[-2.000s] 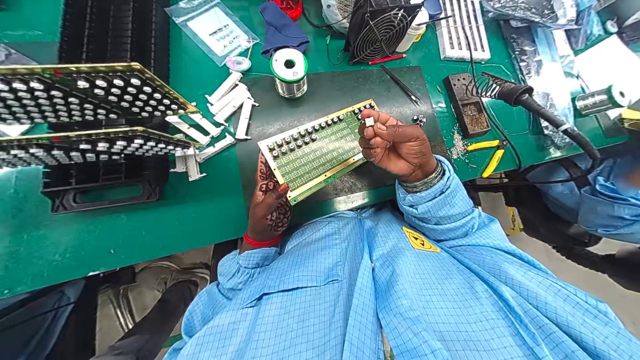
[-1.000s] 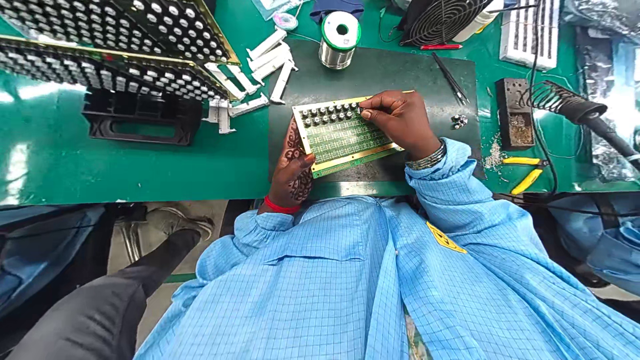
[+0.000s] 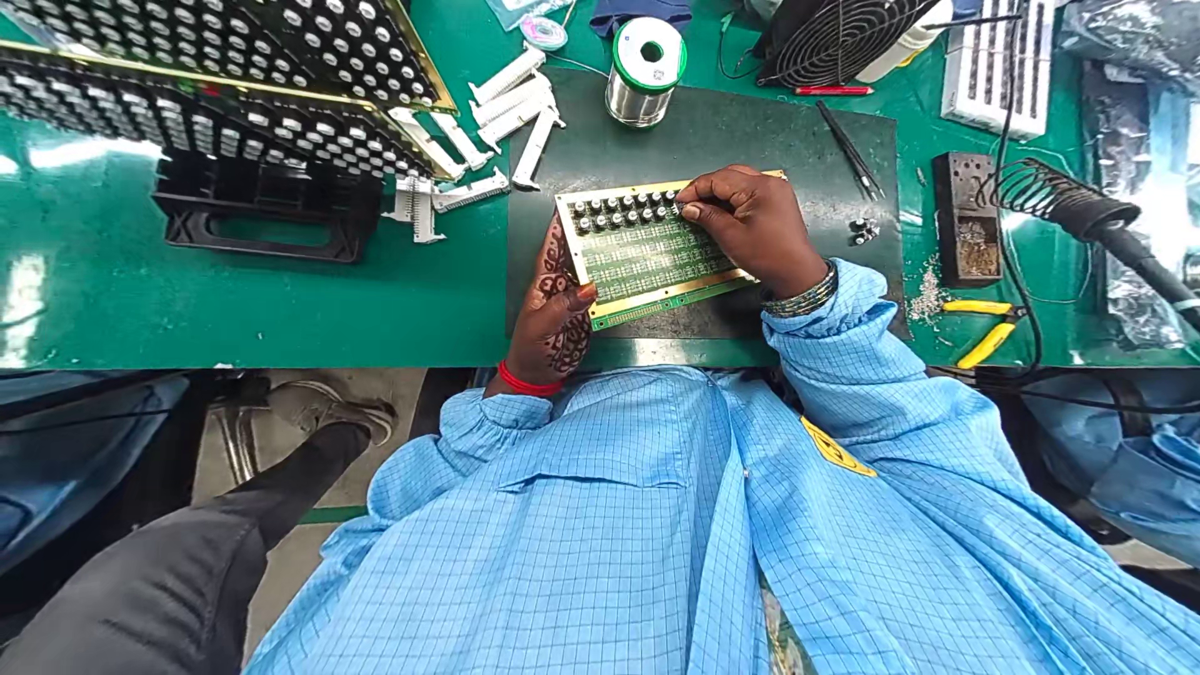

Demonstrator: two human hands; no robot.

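Observation:
My left hand [image 3: 560,314] grips the left edge of a green printed circuit board [image 3: 647,258], its thumb on the lower left corner. The board is tilted over a dark mat [image 3: 787,131]. Two rows of small cylindrical capacitors [image 3: 614,212] stand along its upper part. My right hand [image 3: 741,220] is at the right end of these rows, thumb and forefinger pinched together on a small component that they mostly hide. Several loose capacitors [image 3: 863,231] lie on the mat to the right, below black tweezers [image 3: 850,152].
A solder wire spool [image 3: 647,80] stands behind the board. White plastic connectors [image 3: 534,145] lie left of it, near populated boards [image 3: 309,112] in a black rack [image 3: 267,211]. On the right are a soldering iron holder [image 3: 1059,197], its base [image 3: 970,220], yellow-handled cutters [image 3: 984,330] and a fan [image 3: 839,37].
My right hand has come down from above the board's right side, where it held up a small part, to the capacitor rows. The view has shifted.

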